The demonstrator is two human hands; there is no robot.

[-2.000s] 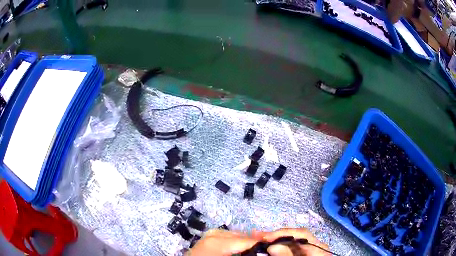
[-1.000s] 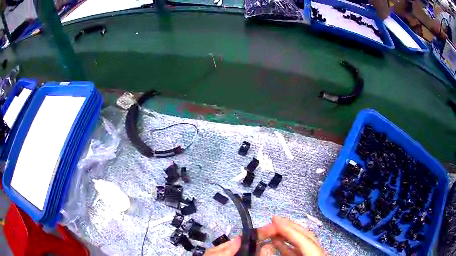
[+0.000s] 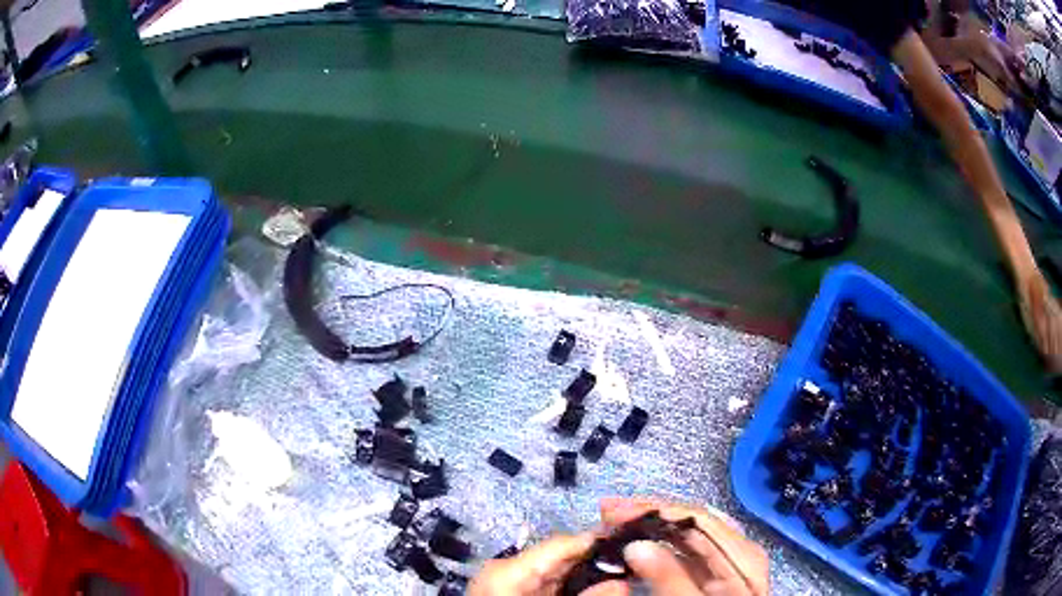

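Note:
My left hand (image 3: 530,568) and my right hand (image 3: 699,553) are together at the bottom edge, partly cut off. Both hold a black curved band (image 3: 617,550) between the fingers; its far end is hidden by the hands and the frame edge. Small black plastic housings (image 3: 394,447) lie in a loose cluster left of my hands. Several more housings (image 3: 565,468) lie just beyond my hands. Another curved band (image 3: 303,291) with a thin lead wire lies at the mat's back left.
Stacked blue trays (image 3: 210,250) and a clear bag (image 3: 216,332) stand left, above a red stool (image 3: 87,547). A blue bin (image 3: 751,448) of black parts is right. A green conveyor (image 3: 524,175) carries bands. Another person's arm (image 3: 978,163) reaches over it at right.
The band in my hands stood out upright a second ago and is now low and mostly covered by my fingers. Another person's arm has come in at right. The band on the conveyor has shifted slightly right.

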